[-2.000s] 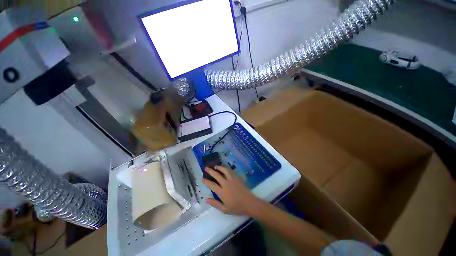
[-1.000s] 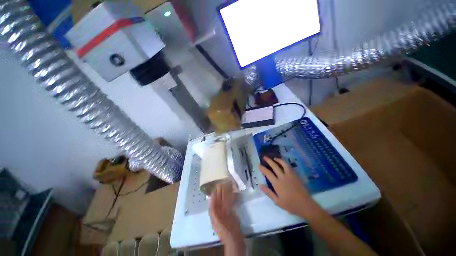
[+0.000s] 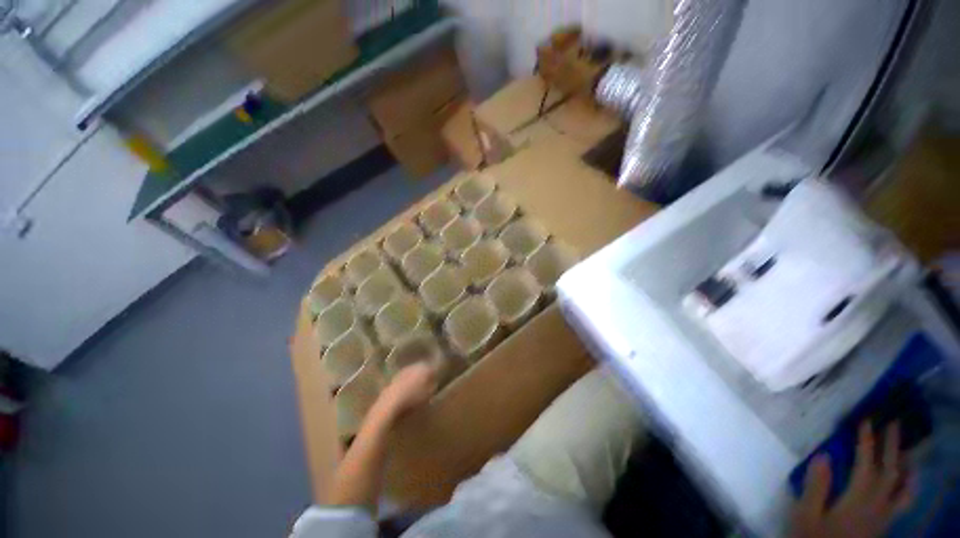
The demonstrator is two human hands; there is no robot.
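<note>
My left hand (image 3: 405,391) is over the near edge of an open carton (image 3: 505,405), its fingertips at the rim of a beige container (image 3: 417,353). Blur hides whether the fingers grip it. Rows of similar open-topped containers stand upright in the carton. My right hand (image 3: 865,485) is at the lower right, partly cut off, fingers apart on the blue mouse mat (image 3: 842,447). A dark shape, likely the mouse (image 3: 900,408), lies at its fingertips. The white fixture (image 3: 784,289) with small black pieces bears no container.
The white machine table (image 3: 658,363) stands right of the carton. A silver ribbed duct (image 3: 684,89) comes down behind them. Brown cartons (image 3: 416,110) and a green-topped bench (image 3: 190,152) are at the back. My legs (image 3: 584,431) are between carton and table.
The view has swung left and down to the carton. The container has left the fixture, and my left hand has moved from it to the carton. My right hand stays at the mat.
</note>
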